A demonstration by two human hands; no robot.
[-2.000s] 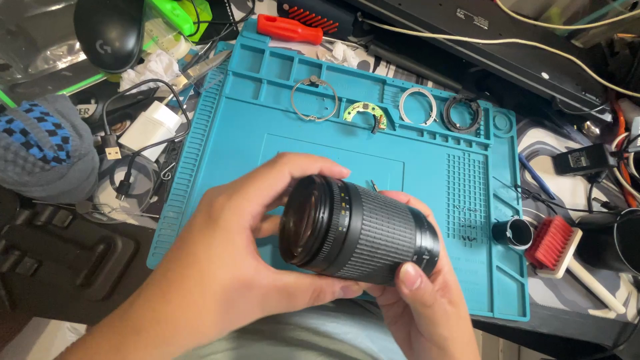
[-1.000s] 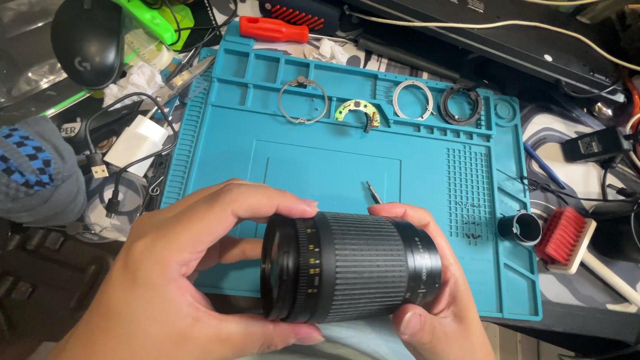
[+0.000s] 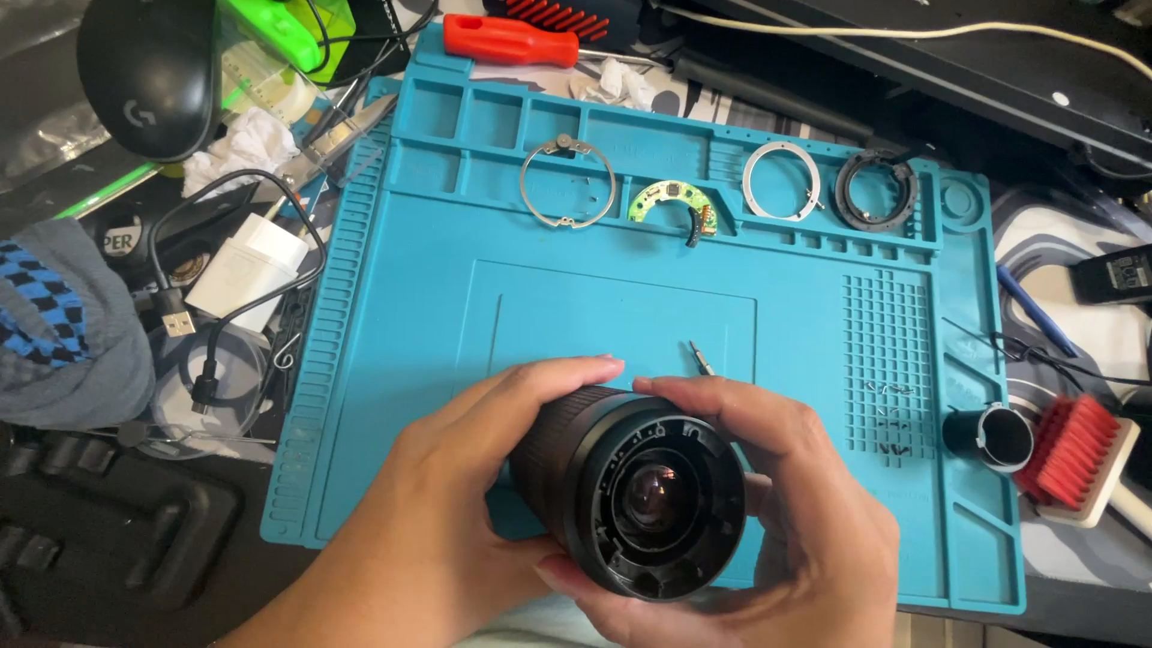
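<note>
A black camera lens barrel [image 3: 562,450] is held between my left hand [image 3: 450,477] and my right hand [image 3: 792,486], its opened rear end with inner glass facing up toward me. Beneath lies a teal silicone repair mat [image 3: 405,297]. Just beyond my right fingers, a small screwdriver bit tip [image 3: 698,357] shows, its rest hidden. In the mat's upper trays sit a thin metal ring [image 3: 524,193], a curved green circuit board [image 3: 670,191], a silver lens mount ring [image 3: 751,184] and a black ring [image 3: 844,193]. Several tiny screws [image 3: 893,418] lie on the mat's grid.
Behind the mat is a red-handled screwdriver [image 3: 510,40]. On the left are a black mouse [image 3: 148,76], a white charger [image 3: 247,270], a USB cable [image 3: 324,243] and grey cloth [image 3: 90,378]. A black tube [image 3: 963,435] and a red-bristled brush [image 3: 1066,450] stand at the right.
The lens has been turned in my hands: its front glass end pointed left before, and now its rear end faces up toward me. Both hands have shifted their grip around the barrel.
</note>
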